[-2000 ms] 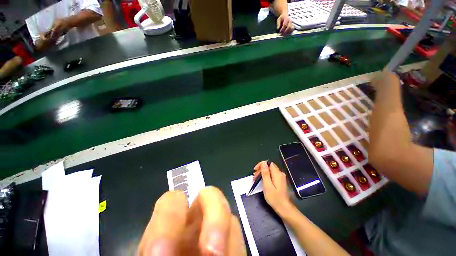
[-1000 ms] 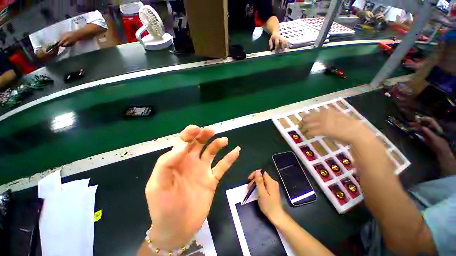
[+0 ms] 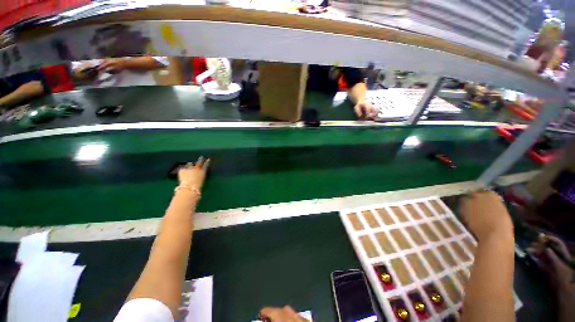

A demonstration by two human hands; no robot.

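My left arm stretches forward over the green conveyor belt. My left hand (image 3: 191,175) is on a small black unit (image 3: 176,168) there and covers part of it; whether the fingers grip it is not clear. My right hand (image 3: 282,314) is at the bottom edge, mostly cut off, and no tool shows in it. A bit of white backing sheet (image 3: 307,315) shows beside it. The white strip with grey adhesive pieces (image 3: 199,299) lies to the right of my left forearm, cut off by the bottom edge.
A smartphone (image 3: 354,297) lies beside the white compartment tray (image 3: 372,251). A neighbour's arm (image 3: 490,251) reaches over the tray's right side. White papers (image 3: 41,286) lie at left. A shelf (image 3: 265,43) crosses the top. A red-and-black part (image 3: 445,161) sits on the belt.
My left hand has moved from above the bench forward onto the belt, to the black unit. The view has shifted, so my right hand and the sheets now sit at the bottom edge.
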